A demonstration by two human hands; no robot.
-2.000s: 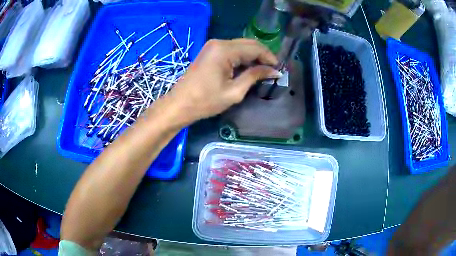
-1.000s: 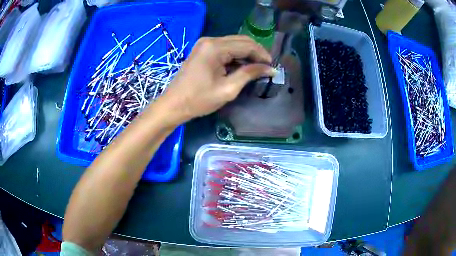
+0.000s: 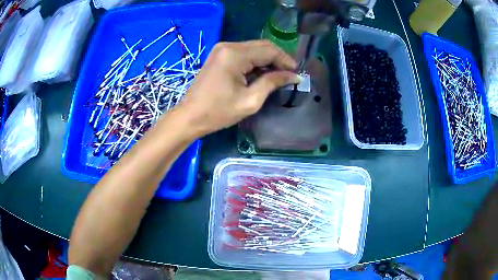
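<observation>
My left hand [image 3: 235, 82] reaches in from the lower left, thumb and forefinger pinched together at the small silvery fixture [image 3: 304, 83] on the press base [image 3: 289, 128]. Whatever lies between the fingertips is too small and covered to make out. The grey ram [image 3: 307, 50] stands just above the fingertips. The green press column [image 3: 281, 30] is behind. My right hand is not in view; a dark blurred shape, perhaps my right arm, fills the lower right corner. A clear box [image 3: 218, 254] holds red-ended rods. A clear box [image 3: 418, 139] holds black pieces.
A large blue tray [image 3: 76, 164] with a loose heap of rods lies left of the press. A smaller blue tray [image 3: 461, 176] with rods is at far right, a yellow container [image 3: 434, 16] behind it. Frosted boxes [image 3: 60, 46] and a clear bag [image 3: 21, 134] are at left.
The view has shifted slightly, and the press head's yellow label has left the top of the picture. My left hand stays pinched at the fixture.
</observation>
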